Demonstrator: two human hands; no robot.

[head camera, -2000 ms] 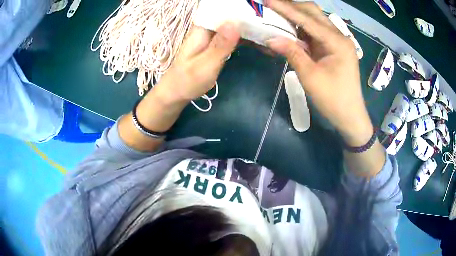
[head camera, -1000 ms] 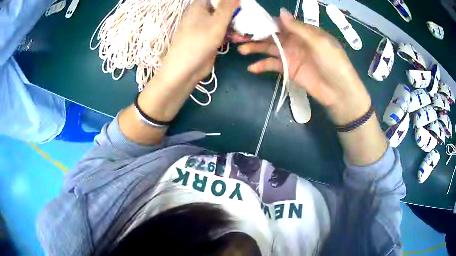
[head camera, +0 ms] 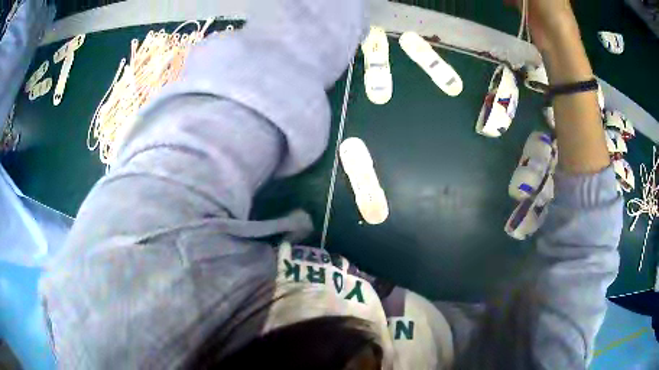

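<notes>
My left hand is not in view; its grey sleeve reaches up and past the top edge. My right hand [head camera: 548,20] is at the top right, cut off by the top edge, so its grip cannot be told. A thin pale cord [head camera: 523,22] shows beside it. A flat white sole [head camera: 363,180] lies alone near the table seam. Two more soles with grey marks, one upright in view [head camera: 376,66] and one slanted [head camera: 431,63], lie farther off. A white shoe upper [head camera: 498,102] with red and blue marks lies left of my right wrist.
A heap of pale cord [head camera: 137,87] lies at the left, partly behind my left sleeve. Small white pieces [head camera: 63,69] are at the upper left. More uppers [head camera: 532,165] lie around my right forearm. Thin tangled cord [head camera: 645,201] is at the far right. A grey strip [head camera: 433,27] curves along the far side.
My left hand has gone out past the top edge, its sleeve now covering part of the cord heap. My right hand has moved up and right. The white upper between my hands is out of view.
</notes>
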